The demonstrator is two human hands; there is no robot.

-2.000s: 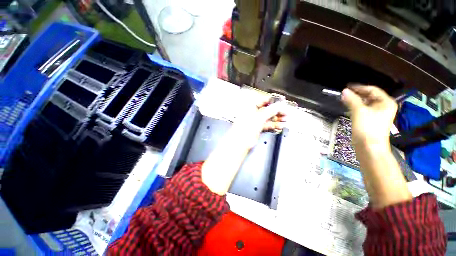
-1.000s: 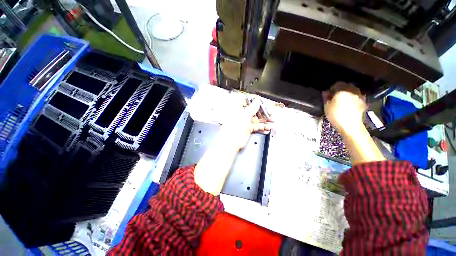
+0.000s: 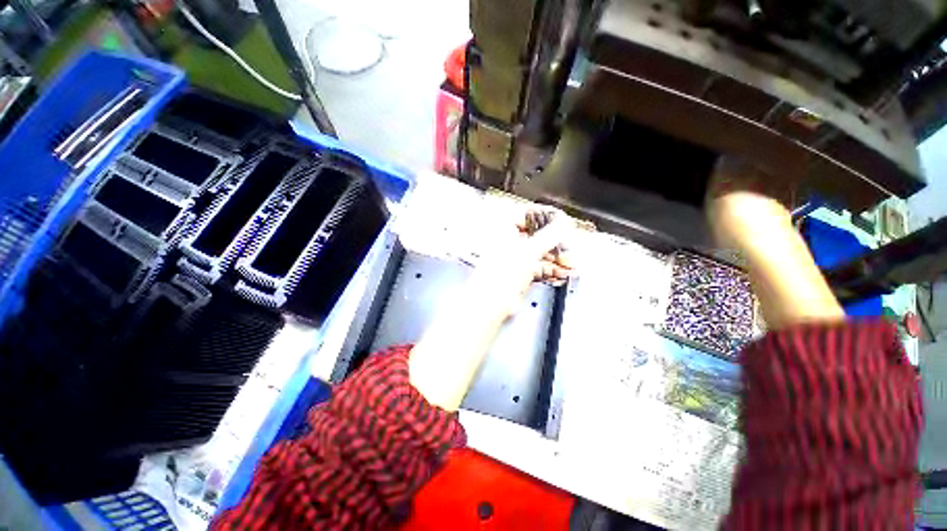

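A dark grey sheet-metal tray (image 3: pixel 467 337) with turned-up sides and small holes lies on the paper-covered bench. My left hand (image 3: pixel 535 254) is over the tray's back edge, fingers curled; glare hides whether it holds something. My right hand (image 3: pixel 739 192) reaches into the shadow under the press (image 3: pixel 748 99); its fingers are dark and blurred, so I cannot tell what they hold. A speckled parts tray (image 3: pixel 709 301) full of tiny fasteners lies below my right hand, near the bench's right side.
A blue crate (image 3: pixel 260 436) at left holds stacked black slotted frames (image 3: pixel 260 223). Newspaper (image 3: pixel 633 415) covers the bench. A red stool (image 3: pixel 488 493) is at the front edge. A blue cloth (image 3: pixel 831 244) lies at right, beside a dark bar. The press post (image 3: pixel 493 93) stands behind.
My right hand has moved back from above the speckled tray, deeper under the press, uncovering more of the tray. My left hand stays at the metal tray's back edge. The view has shifted slightly.
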